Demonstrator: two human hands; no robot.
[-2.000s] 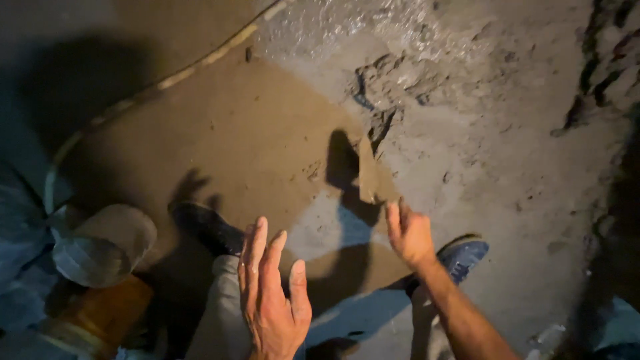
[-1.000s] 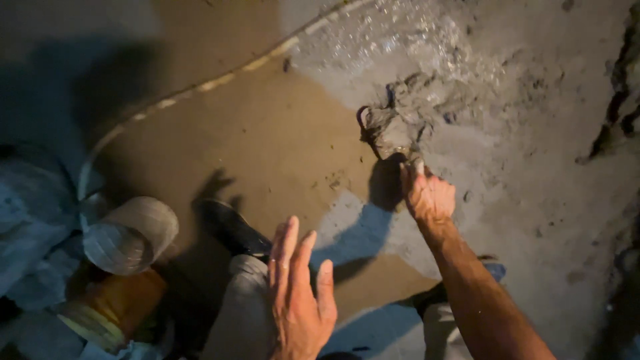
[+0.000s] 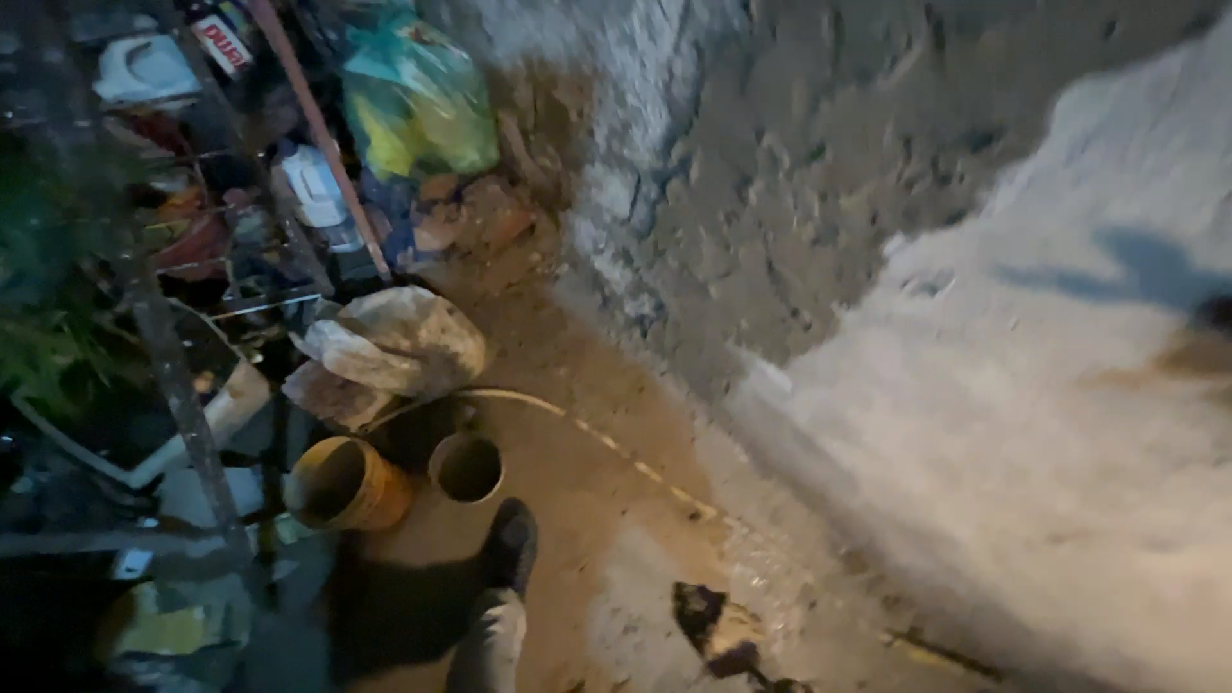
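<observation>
At the right edge, a blurred brown shape, apparently my right hand (image 3: 1196, 354), is in front of the pale, smooth wall surface (image 3: 982, 433). It is cut off by the frame, and its fingers and anything held cannot be made out. A dark shadow (image 3: 1141, 269) falls on the wall beside it. My left hand is out of sight. Low in the view, a blurred dark and tan object (image 3: 717, 626) rests or hangs over the grey floor; its kind is unclear. Rough grey mortar (image 3: 799, 164) covers the upper wall beside the pale patch.
A yellow bucket (image 3: 361, 486) and a smaller round container (image 3: 467, 468) stand near my shoe (image 3: 510, 544). A hose (image 3: 597, 438) crosses the floor. Behind are a whitish sack (image 3: 404, 337), a green plastic bag (image 3: 419, 96), a metal frame (image 3: 178, 385) and plastic jugs (image 3: 318, 188).
The view has swung widely toward the wall and clutter. Earlier my right hand held a trowel, then worked at wet mortar on the floor; my left hand, raised with fingers spread, has left the view.
</observation>
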